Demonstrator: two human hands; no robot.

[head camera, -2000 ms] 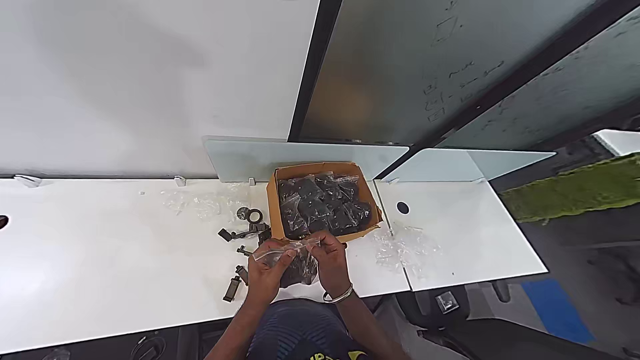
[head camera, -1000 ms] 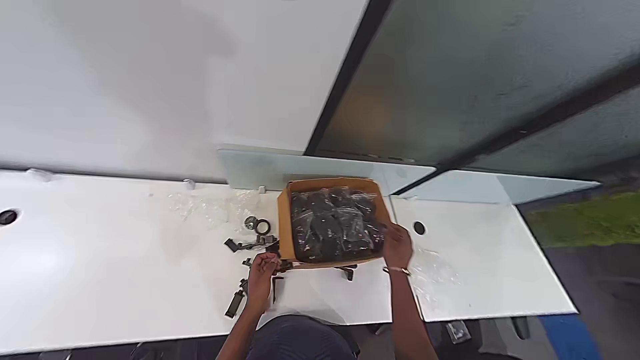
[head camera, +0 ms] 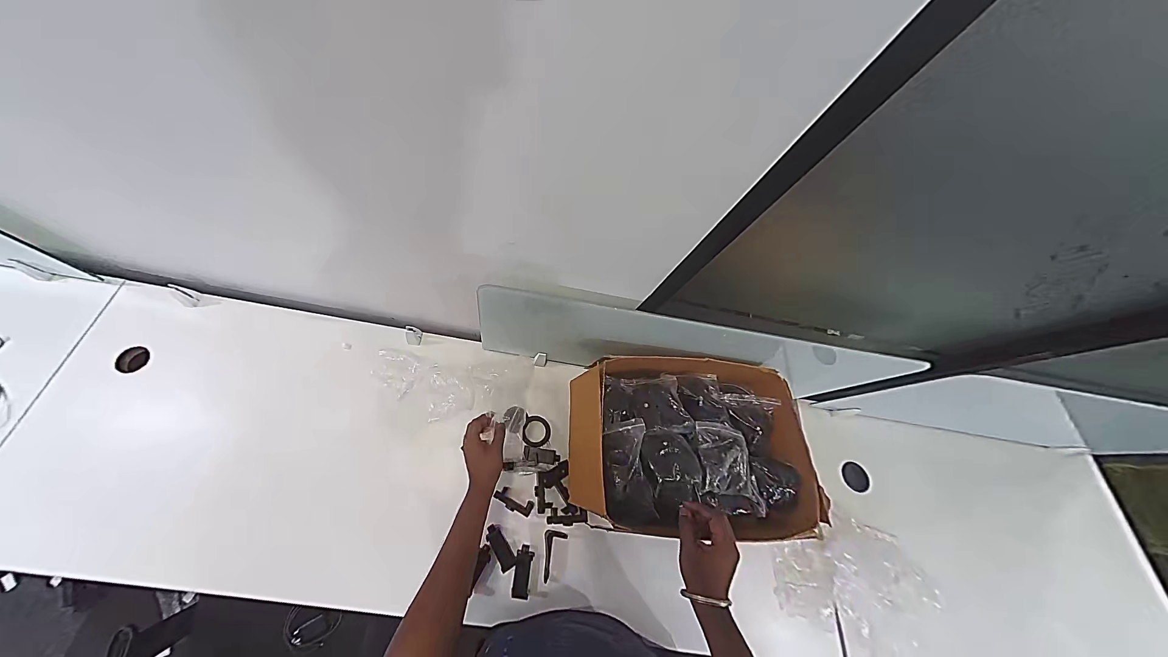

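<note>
My left hand [head camera: 484,444] is over the white desk, its fingertips pinched at a bit of clear plastic beside a black ring [head camera: 537,431]. An open cardboard box [head camera: 589,447] holds several clear zip bags [head camera: 671,461] with dark items inside. At the box's near edge is my right hand [head camera: 709,552], a bangle on its wrist, fingers curled by the bags; whether it grips one cannot be told. Several black plastic parts [head camera: 523,572] lie left of the box, near my left forearm.
Crumpled clear plastic bags [head camera: 447,388] lie at the back left, and more clear plastic [head camera: 876,575] lies right of the box. A low glass divider [head camera: 566,319] stands behind the box. The desk [head camera: 274,456] has round cable holes.
The bag held between both hands two seconds ago is no longer there. My hands have parted; the left has moved out toward the ring and clear plastic. The view has swung left.
</note>
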